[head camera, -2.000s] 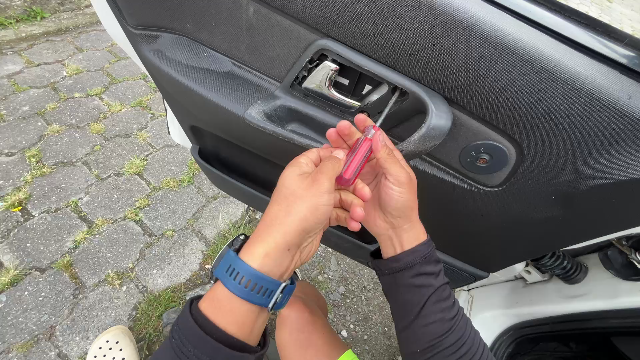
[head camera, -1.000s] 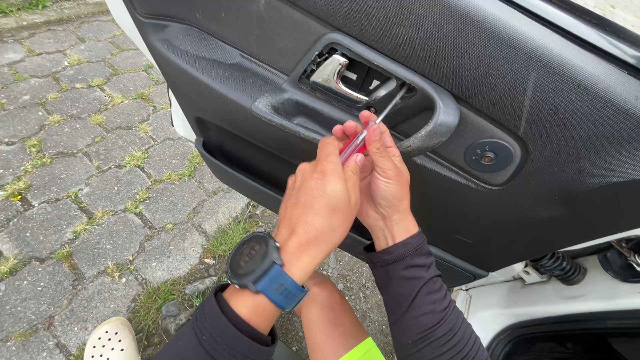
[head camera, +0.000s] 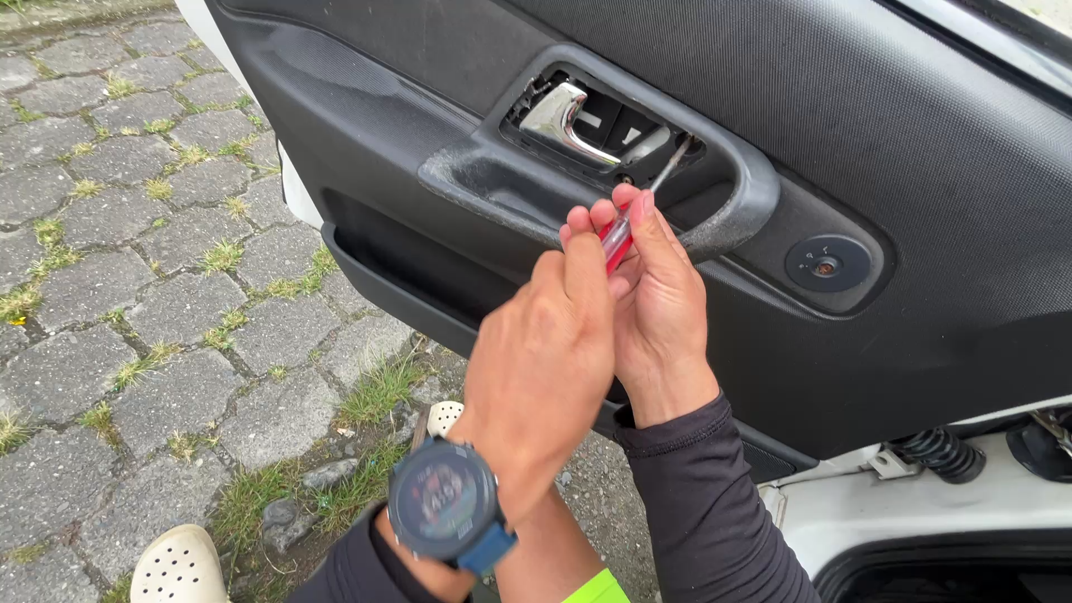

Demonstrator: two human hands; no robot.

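Observation:
A screwdriver with a clear and red handle (head camera: 618,240) slants up and right. Its metal shaft reaches into a recess at the right end of the chrome inner door handle (head camera: 559,121). My left hand (head camera: 540,360), with a watch at its wrist, is closed around the lower part of the screwdriver's handle. Fingertips of my right hand (head camera: 666,310) hold the same handle higher up, near the shaft. The tip is hidden in the recess. Below the chrome handle, a small screw or screw hole (head camera: 624,179) shows in the black car door panel (head camera: 921,209).
The grip surround (head camera: 758,197) frames the handle recess. A round black knob base (head camera: 827,264) lies to its right, and a door pocket (head camera: 394,289) lies below. Paving stones (head camera: 176,301) with grass cover the left. A pale clog (head camera: 180,565) is at bottom left.
My left hand has turned over the screwdriver's handle, so the watch face now shows. The screwdriver stays in the recess, with both hands on it.

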